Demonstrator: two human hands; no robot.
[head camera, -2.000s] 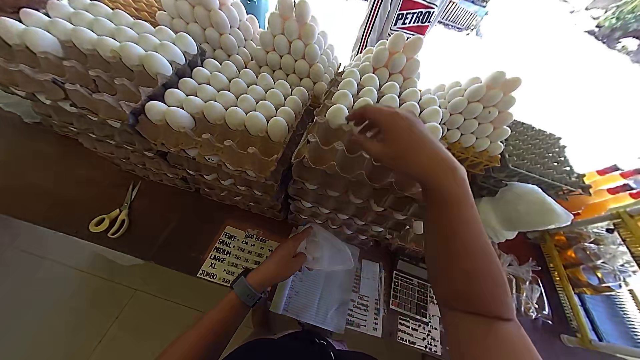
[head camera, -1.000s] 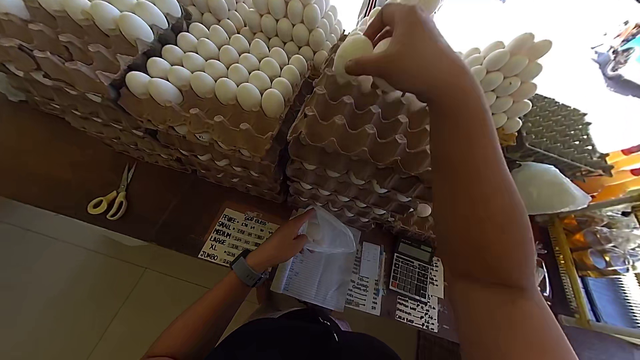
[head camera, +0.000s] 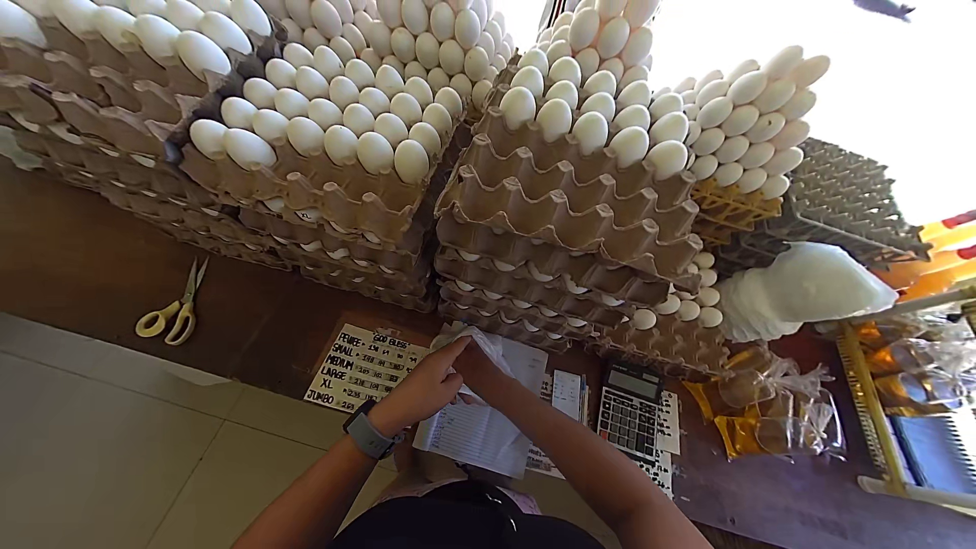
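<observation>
My left hand (head camera: 427, 383), with a watch at its wrist, grips the edge of a translucent plastic bag (head camera: 494, 348) over a lined notebook (head camera: 476, 438). Reaching into the bag's mouth is my right hand (head camera: 482, 367); its fingers are hidden, so whether an egg is in them does not show. Behind both hands stands a stack of pulp egg trays (head camera: 564, 198), with white eggs (head camera: 591, 131) in rows on top. A handwritten price card (head camera: 366, 364) lies left of the hands, and a calculator (head camera: 629, 408) lies to their right.
Scissors with cream handles (head camera: 169, 319) lie on the brown table (head camera: 236, 324) at left. More egg stacks (head camera: 320, 130) line the back. At right are a pile of plastic bags (head camera: 808, 290), knotted bags of amber liquid (head camera: 762, 412) and a yellow-framed rack (head camera: 873, 412).
My right hand has come down from the top of the egg stack, where it held an egg one second ago, to the plastic bag at my left hand. The view has shifted.
</observation>
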